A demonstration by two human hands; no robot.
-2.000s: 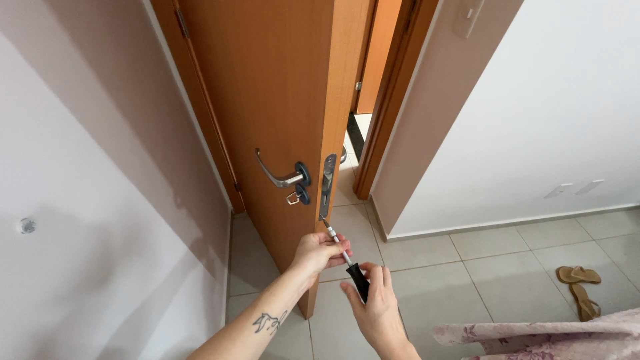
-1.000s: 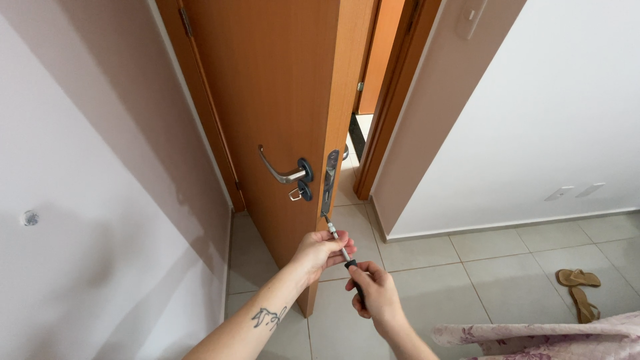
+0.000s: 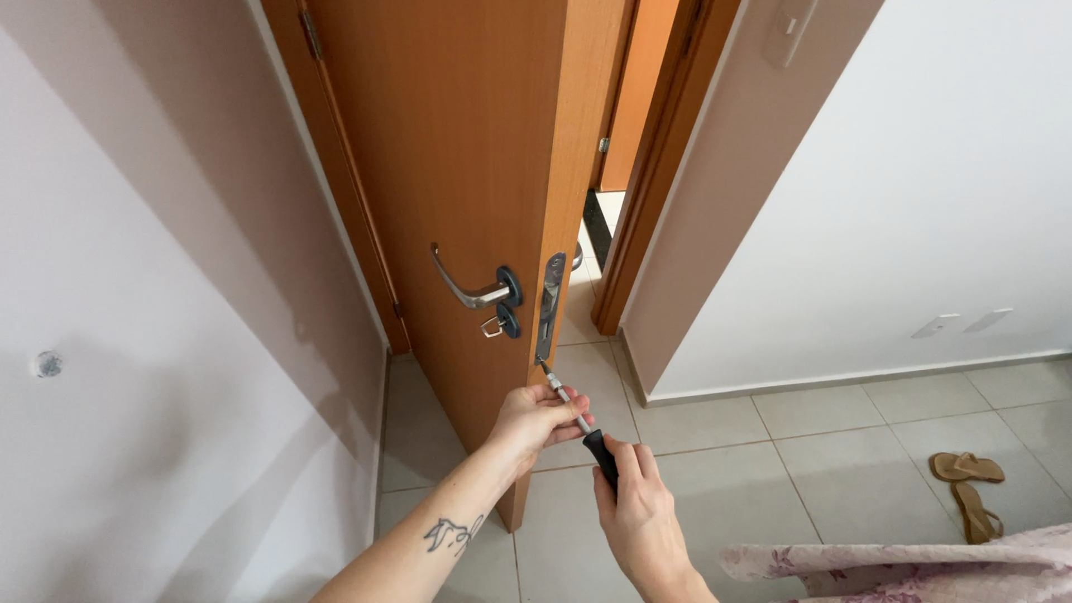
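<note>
A screwdriver [image 3: 600, 450] with a black handle and metal shaft slants up to the lower end of the metal lock faceplate [image 3: 549, 306] in the wooden door's edge. Its tip is at the lower screw area. My left hand [image 3: 540, 423] pinches the shaft between thumb and fingers, close to the door edge. Around the black handle, my right hand [image 3: 641, 511] is closed. The door [image 3: 444, 151] stands ajar, with a lever handle [image 3: 477, 295] and, under it, a key [image 3: 492, 325] in the keyhole.
A wooden door frame [image 3: 662, 184] and a wall corner stand right of the door. Flip-flops [image 3: 966, 467] lie on the tiled floor [image 3: 703, 486] at right. A floral cloth [image 3: 904, 569] is at the lower right. A wall [image 3: 151, 276] rises at left.
My right hand has shifted its grip and turned on the black handle. The left hand stays on the shaft, and the tip remains by the faceplate's lower end.
</note>
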